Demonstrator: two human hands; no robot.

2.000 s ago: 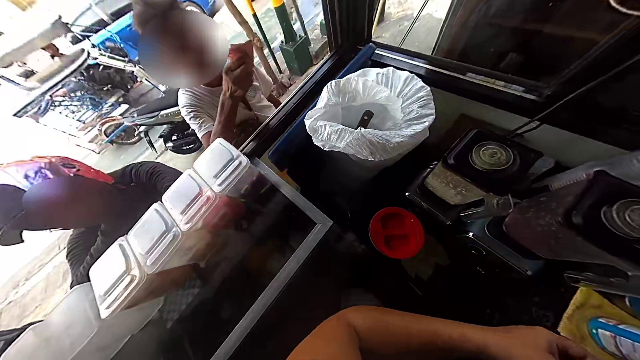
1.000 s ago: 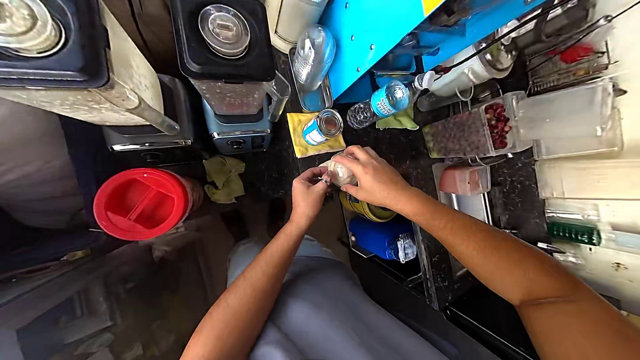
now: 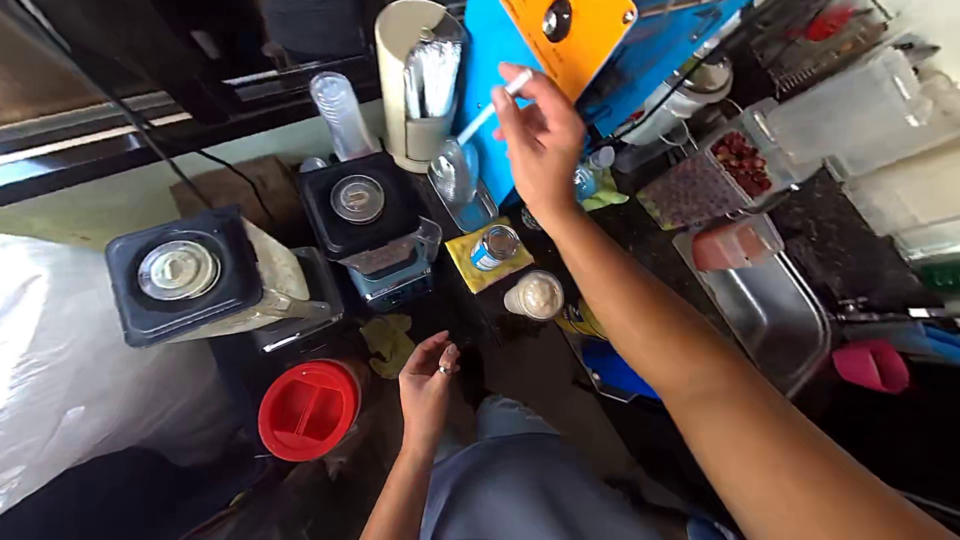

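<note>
My right hand (image 3: 538, 135) is raised in front of the blue panel, its fingers closed on a white straw (image 3: 495, 107) that slants down to the left. Low over the dark counter, my left hand (image 3: 431, 386) has curled fingers and a ring, with nothing seen in it. A clear cup with a pale, frothy drink (image 3: 538, 295) stands between the hands, touched by neither. Beside it an opened tin can (image 3: 495, 248) rests on a folded yellow cloth (image 3: 470, 281). Clear dome lids (image 3: 453, 174) lie in a tray below the straw.
Two lidded blenders (image 3: 196, 281) (image 3: 373, 217) stand at the left, above a red-lidded container (image 3: 308, 410). A holder with wrapped straws or cutlery (image 3: 435, 79) is at the back. At the right are a tub of red fruit (image 3: 740, 163), a steel sink (image 3: 772, 315) and a pink cup (image 3: 870, 366).
My hands, together around a small cup a second ago, are now apart. The cup stands on the counter, and my right hand has gone up and holds a straw. The view has shifted.
</note>
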